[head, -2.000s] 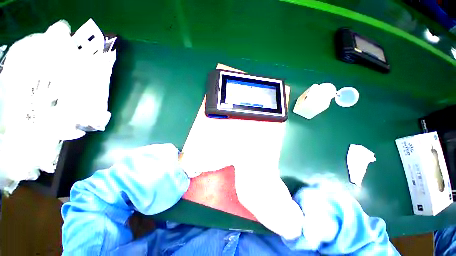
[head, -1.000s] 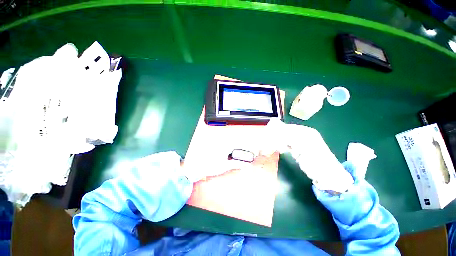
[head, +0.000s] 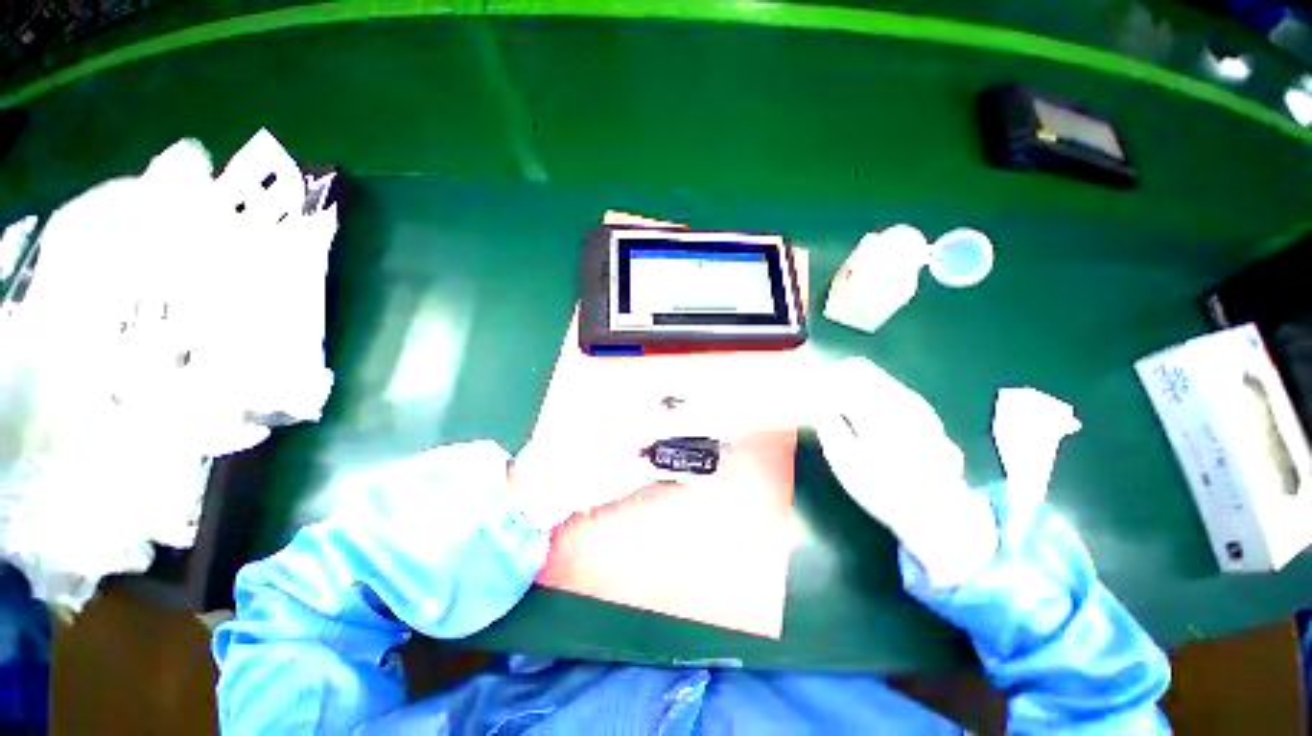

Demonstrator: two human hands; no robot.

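A small black dongle [head: 685, 456] shows over the red-orange mat [head: 669, 568], held in my gloved left hand [head: 583, 467]. My gloved right hand [head: 806, 396] reaches in from the right, its fingertips close to the dongle. Both white gloves are glared against the mat, so the fingers are hard to make out, and I cannot tell whether the right hand holds a cloth. The black tablet [head: 701, 292] lies at the far end of the mat with its screen lit.
A white bottle [head: 875, 278] with an open round lid stands right of the tablet. A white wipe [head: 1030, 431] lies near my right sleeve. A white box [head: 1223, 446] is far right, another tablet [head: 1065, 137] at the back right, and white plastic bags [head: 173, 316] at left.
My hands have come together over the mat from apart near its front. The dongle now shows a dark, lettered face where a pale face showed a second ago.
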